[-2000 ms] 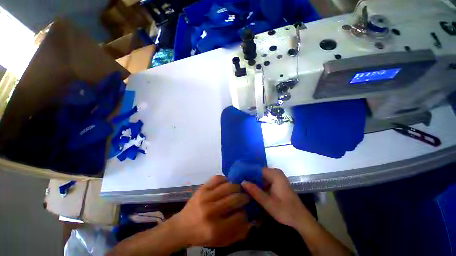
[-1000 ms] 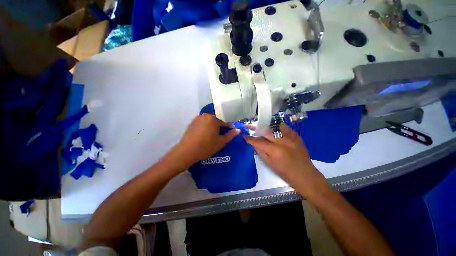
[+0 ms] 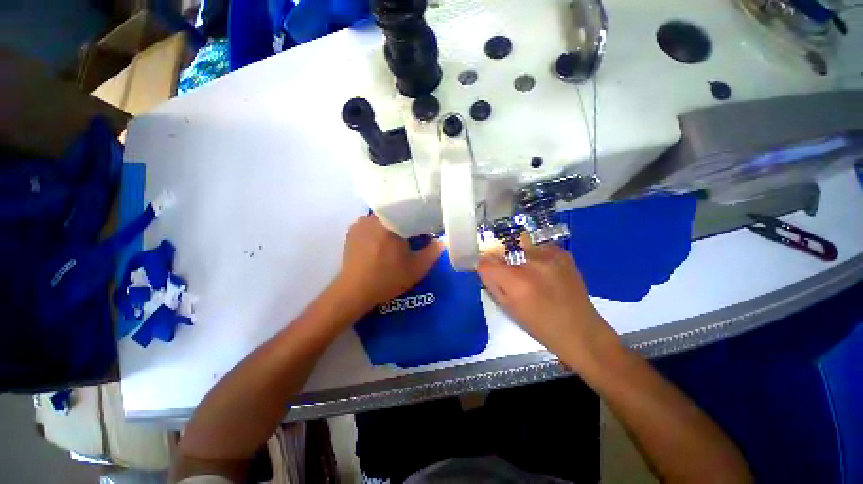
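Observation:
A blue logo panel (image 3: 426, 331) with small white lettering lies flat on the white table, its near end towards the front edge and its far end under the head of the sewing machine (image 3: 530, 113). My left hand (image 3: 383, 260) rests on the panel's left part, fingertips just left of the needle area. My right hand (image 3: 539, 288) lies at the right, fingertips by the presser foot. Both hands press the fabric; the machine head partly hides the fingertips and hides the needle.
A stack of blue cut panels (image 3: 634, 246) lies right of my right hand. Dark red and black snips (image 3: 795, 236) lie farther right. Blue and white scraps (image 3: 156, 293) are at the table's left. A dark blue jumble (image 3: 57, 255) is beyond the left edge. A cardboard box (image 3: 142, 76) stands behind.
The hands came from the front edge to the needle area, and the panel there now shows its lettering. Over the last second they barely moved; the view shifted closer to the machine.

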